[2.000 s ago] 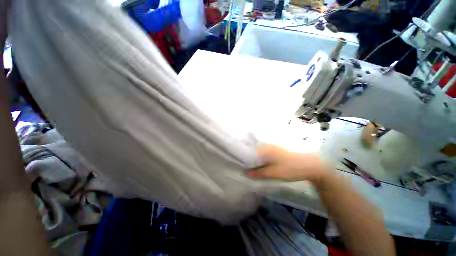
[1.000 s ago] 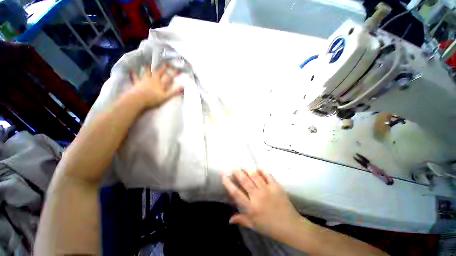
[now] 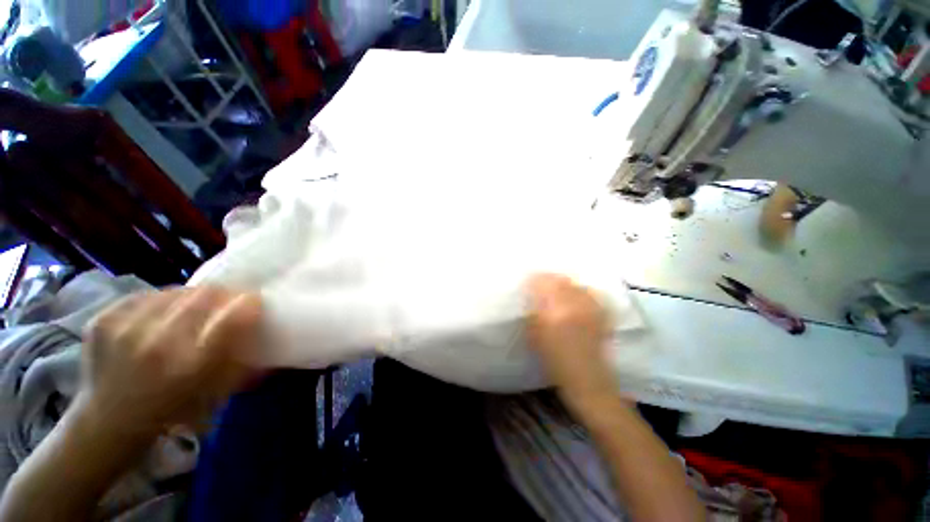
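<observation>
Pale garment fabric (image 3: pixel 337 275) lies over the left and front of the white sewing table, washed out white under the lamp, with part hanging over the front edge. My left hand (image 3: pixel 178 342) is blurred, closed on the fabric's left front edge. My right hand (image 3: pixel 571 321) is blurred, closed on the fabric near the table's front edge; its fingertips are unclear. The off-white sewing machine head (image 3: pixel 678 97) stands to the right, its needle area away from the fabric I hold.
Pink-handled thread snips (image 3: pixel 765 306) lie on the machine bed, right of the needle. A white bin (image 3: pixel 551 29) stands behind the table. A dark red chair (image 3: pixel 102 184) is at the left. More pale cloth (image 3: pixel 36 377) is heaped at lower left.
My left hand has moved from flat on the cloth down and left to its edge. My right hand has gone from flat to closed and moved slightly right and up. The fabric is spread wider.
</observation>
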